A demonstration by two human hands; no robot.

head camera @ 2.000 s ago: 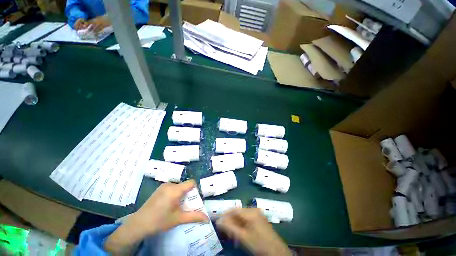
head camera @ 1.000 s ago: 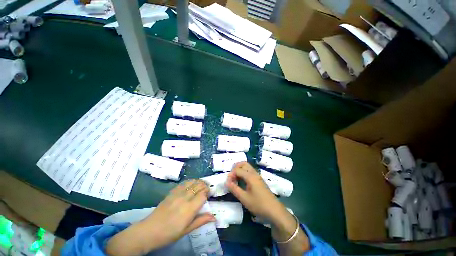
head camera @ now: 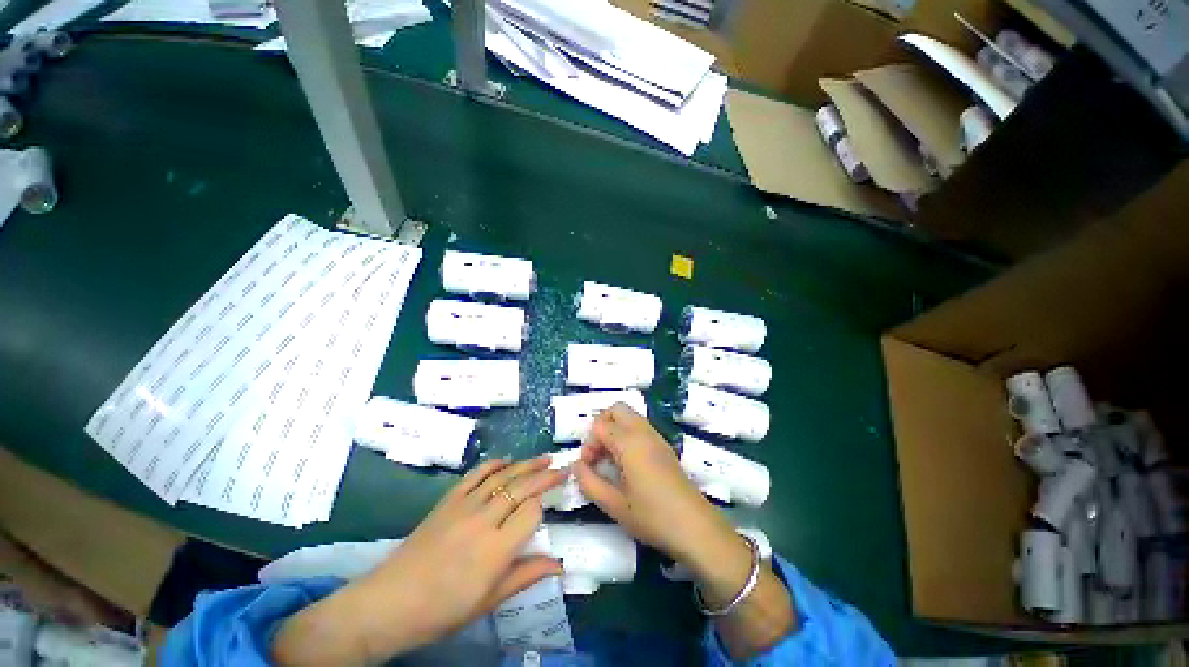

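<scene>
White cylindrical units [head camera: 467, 383] lie in three columns on the green bench. My left hand [head camera: 456, 554] is low in the middle, its fingertips on the left end of a partly covered unit [head camera: 561, 493]. A printed label sheet [head camera: 535, 618] is held under its thumb and palm. My right hand [head camera: 652, 502] is at the same unit's right part, with thumb and fingertips close together. Whether a label is between them is too small to tell. Another unit [head camera: 597, 555] lies just below, between the hands. My right wrist partly hides a unit at the lower right.
Printed label sheets [head camera: 261, 378] lie fanned at left. A grey post [head camera: 342, 117] stands behind them. A large open carton [head camera: 952, 482] of jumbled units is at right. Loose papers [head camera: 613, 59] and a smaller carton [head camera: 795, 150] are at the back. A yellow scrap [head camera: 681, 266] lies beyond the units.
My right hand has moved from beside the label sheet up to the unit. My left hand has turned and put its fingers on that unit. Over the last second both hands have shifted only slightly.
</scene>
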